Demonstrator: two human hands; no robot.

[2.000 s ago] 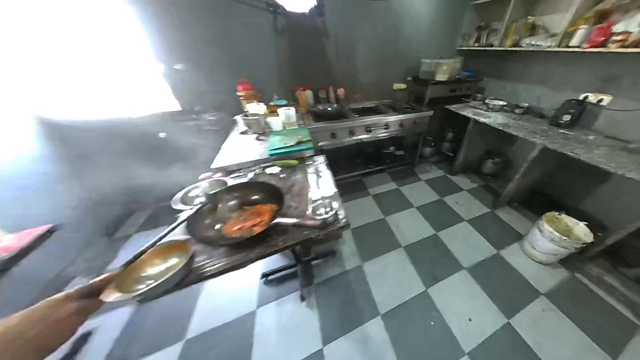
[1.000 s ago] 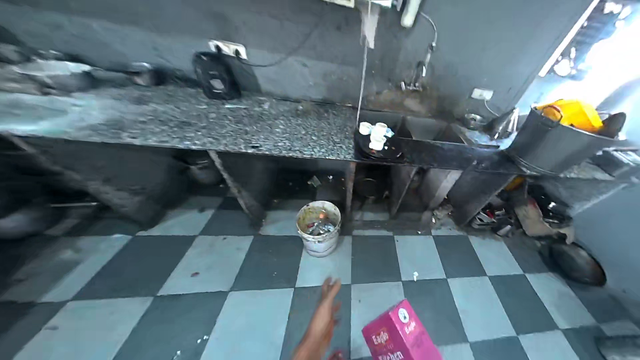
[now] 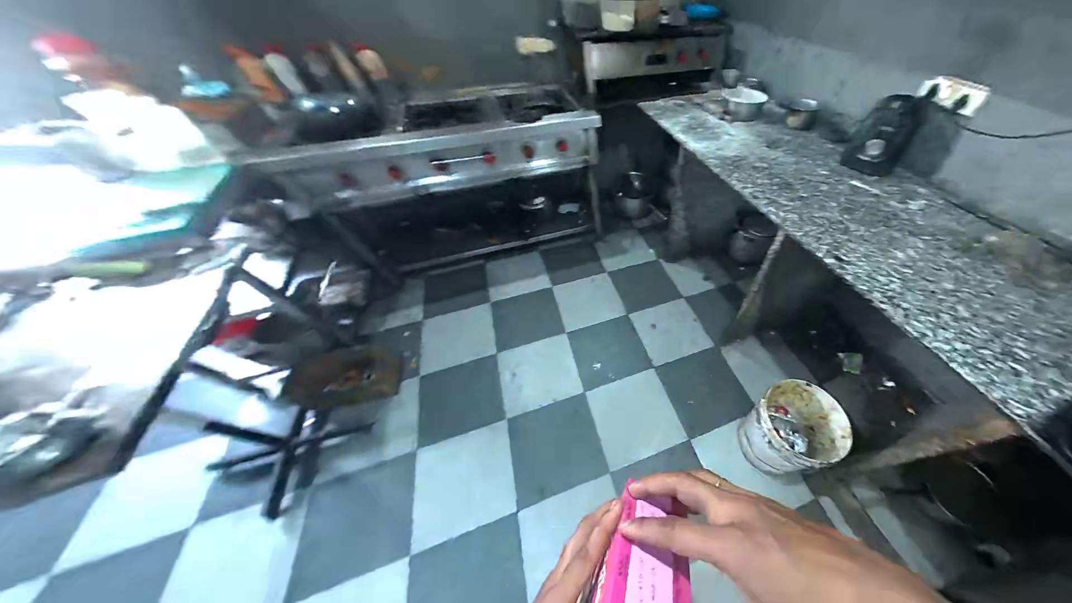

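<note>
A pink cardboard box [image 3: 645, 561] with writing on it stands out at the bottom centre of the head view. Along its left side lies my left hand [image 3: 582, 553], its fingers closed against the edge; most of this hand is cut off by the frame. My right hand [image 3: 737, 532] reaches in from the lower right, with its fingertips over the top and right side of the box. A ring shows on one finger. The lower part of the box is out of frame.
A white waste bucket [image 3: 794, 427] stands on the checkered floor by the granite counter [image 3: 871, 226]. At the back is a gas range [image 3: 444, 159]. A low stool [image 3: 343, 377] stands beside the work table [image 3: 159, 335] at left. A black appliance [image 3: 883, 134] sits on the counter.
Both hands are now at the pink box; a second ago one hand was spread apart to its left. The view has swung left from the sink side back toward the range.
</note>
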